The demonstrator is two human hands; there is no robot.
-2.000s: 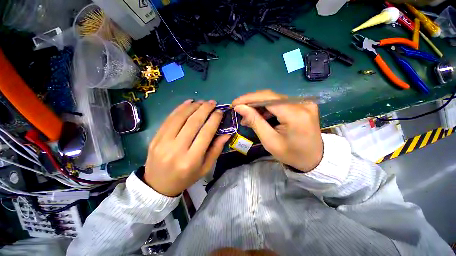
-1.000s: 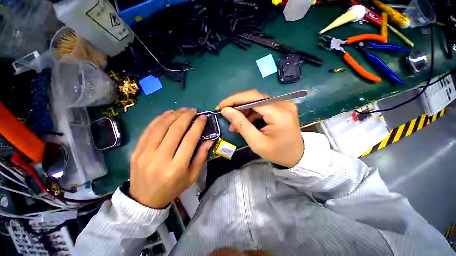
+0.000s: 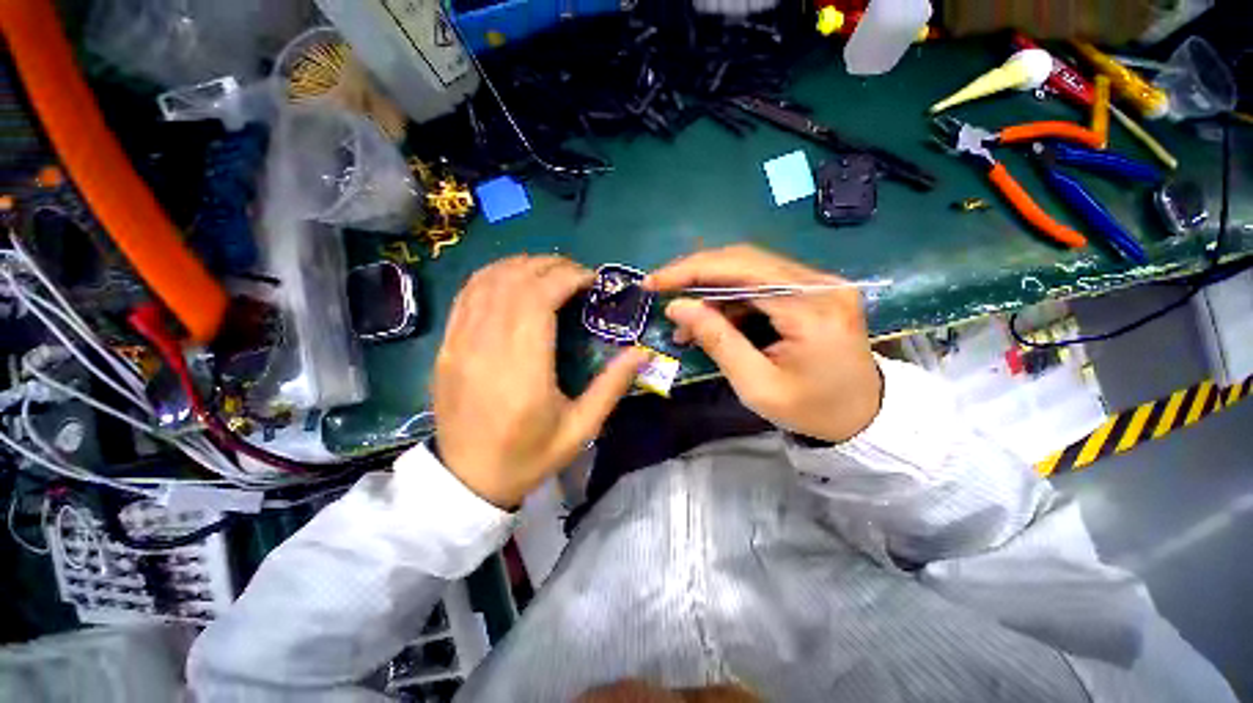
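A smartwatch housing (image 3: 617, 304), a rounded square with a shiny rim and small parts inside, sits at the centre near the bench's front edge. A yellow-edged block, perhaps a battery (image 3: 657, 371), lies just below it. My left hand (image 3: 511, 371) is around the housing's left side, fingertips at its upper left and thumb near the block; it looks to steady the housing. My right hand (image 3: 783, 337) holds thin silver tweezers (image 3: 825, 289) between thumb and fingers. Their pointed end is at the housing's right side, partly hidden by the fingers.
On the green mat (image 3: 715, 220) lie a blue square (image 3: 503, 198), a cyan square (image 3: 789, 177), dark housings (image 3: 845, 190), orange-handled cutters (image 3: 1028, 198) and blue-handled pliers (image 3: 1099, 213). Dark parts (image 3: 646, 89) heap at the back. Plastic cups (image 3: 330, 165) and cables (image 3: 103, 371) are at left.
The view has shifted. My left fingers have drawn back from over the housing, so more of its inside shows. The tweezers still sit in my right hand, now seen edge-on.
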